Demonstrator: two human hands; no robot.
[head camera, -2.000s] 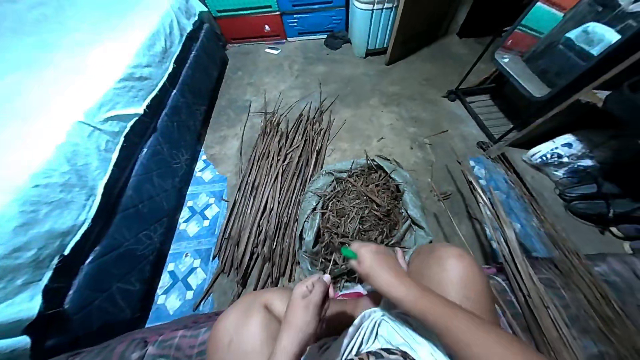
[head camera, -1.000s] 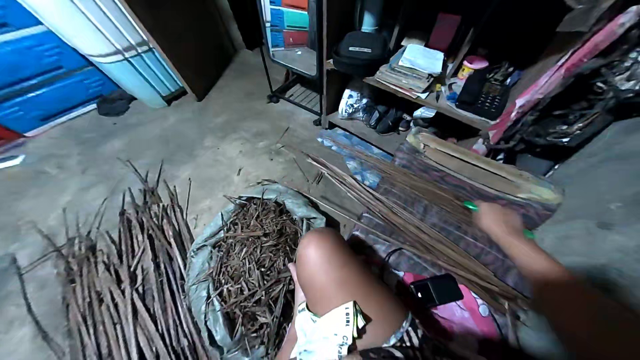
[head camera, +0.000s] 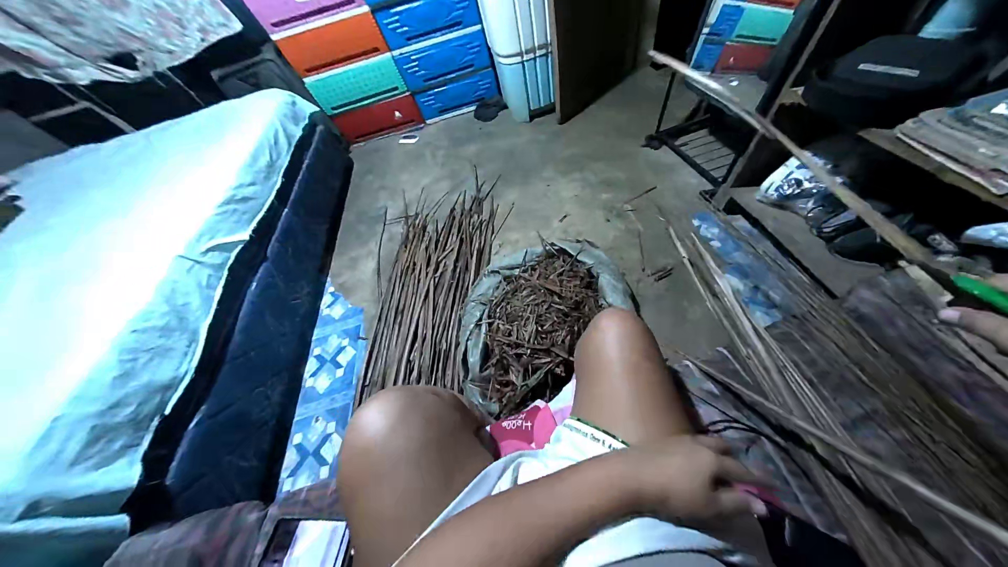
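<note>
At the right edge my right hand (head camera: 980, 324), partly out of view, holds a green-handled tool (head camera: 980, 291), its blade hard to make out, together with a long thin dry stalk (head camera: 819, 173) that slants up to the left. My left hand (head camera: 701, 480) reaches across my lap, fingers spread and somewhat blurred, with nothing seen in it. Beside it more long stalks (head camera: 780, 378) lie at the right. Between my knees and beyond, an open sack (head camera: 472, 331) is full of short brown scraps (head camera: 543, 315). A bundle of brown stalks (head camera: 429, 291) lies on the floor left of the sack.
A bed with a pale blue sheet (head camera: 173, 260) stands at the left. Plastic drawers (head camera: 441, 47) line the back. Shelves with shoes (head camera: 850, 228) and stacked papers (head camera: 961, 134) stand at the right. A phone (head camera: 307, 543) lies at the lower left. Loose scraps (head camera: 661, 273) lie on the floor.
The view swung right and then back left. One second ago my right hand was over the stalks at the right; now a long stalk is raised in it. My left hand has come into view.
</note>
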